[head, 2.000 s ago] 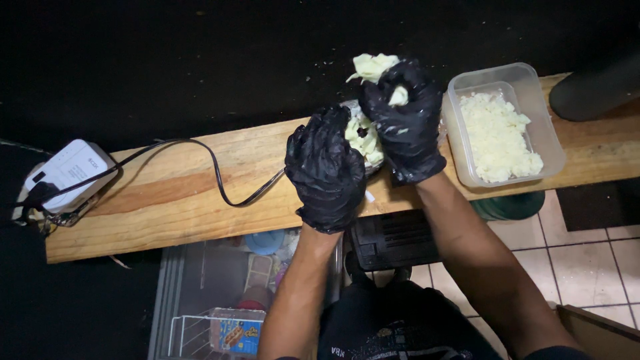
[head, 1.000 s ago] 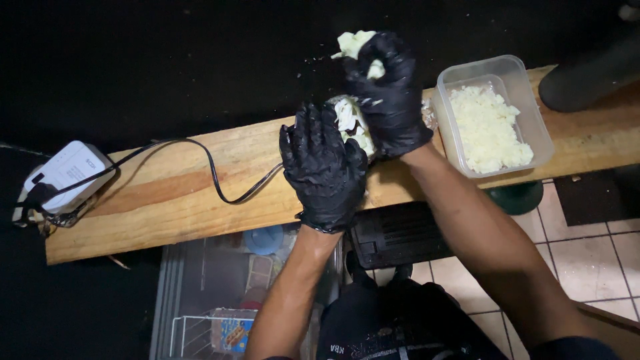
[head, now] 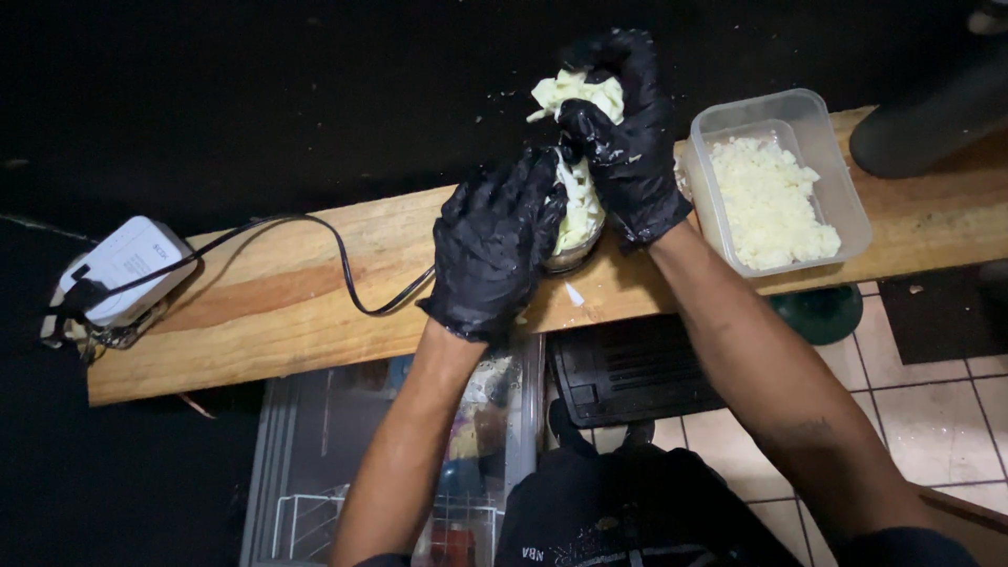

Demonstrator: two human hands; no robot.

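My right hand [head: 626,138], in a black glove, grips a clump of pale leafy pieces [head: 587,96] that look like cabbage, above the shelf. My left hand [head: 498,240], gloved the same way, rests against the left side of a round container [head: 573,258] full of similar pale pieces [head: 579,206]. The glove hides part of that container, and whether its fingers grip it I cannot tell. To the right, a clear plastic tub [head: 854,224] holds crumbly white food [head: 772,201].
A wooden plank shelf [head: 276,291] runs across the view. At its left end sits a white electrical device [head: 138,268] with a black cable [head: 342,260]. A dark cylinder [head: 921,134] stands at the right. Below are a glass-topped chest [head: 394,441] and a tiled floor [head: 929,425].
My right hand has shifted, and more of the pale clump now shows between its fingers. My left hand stays beside the container.
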